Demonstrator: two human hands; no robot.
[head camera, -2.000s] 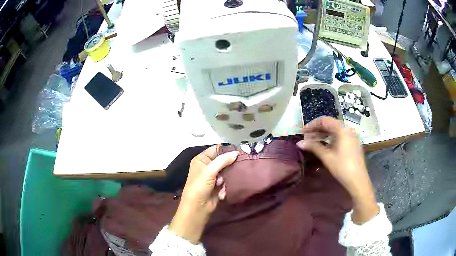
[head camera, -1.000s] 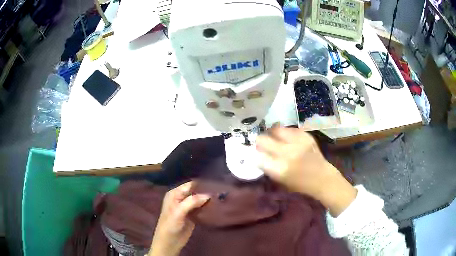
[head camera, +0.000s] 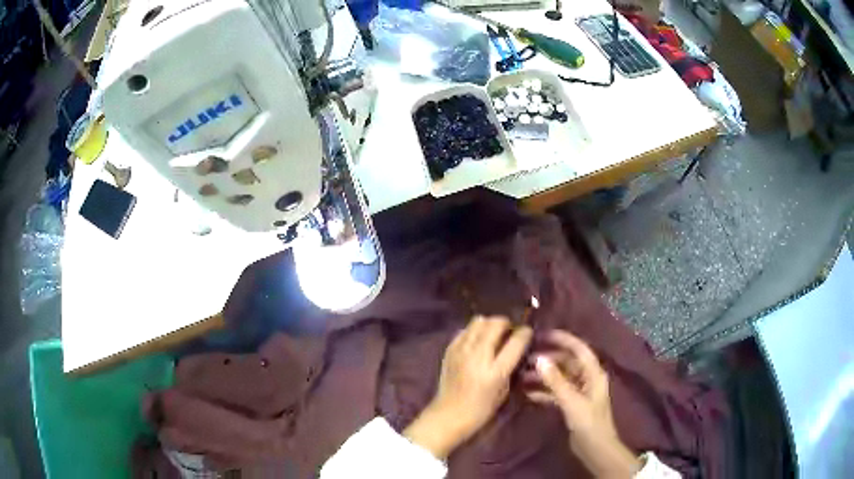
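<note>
The maroon garment (head camera: 449, 262) spreads over my lap and below the machine. My left hand (head camera: 473, 374) has its fingers closed on a part of the garment at lower centre. My right hand (head camera: 582, 400) is just right of it, with thumb and fingers pinching the same cloth; the exact spot held is partly hidden by the fingers. Small dark buttons show on the cloth at lower left. The white JUKI machine head (head camera: 215, 122) stands at upper left, above the lit white machine bed (head camera: 342, 271), with no cloth over the bed's top.
A tray of dark buttons (head camera: 459, 136) and a tray of white buttons (head camera: 529, 105) stand near the wooden table edge. A green-handled tool (head camera: 552, 47) lies behind them. A phone (head camera: 108, 208) lies at left. A green bin (head camera: 84, 412) stands at lower left, holding part of the garment.
The view has turned to the right. The cloth has come off the machine bed. Both hands have moved away from the machine and come together on the garment at lower right.
</note>
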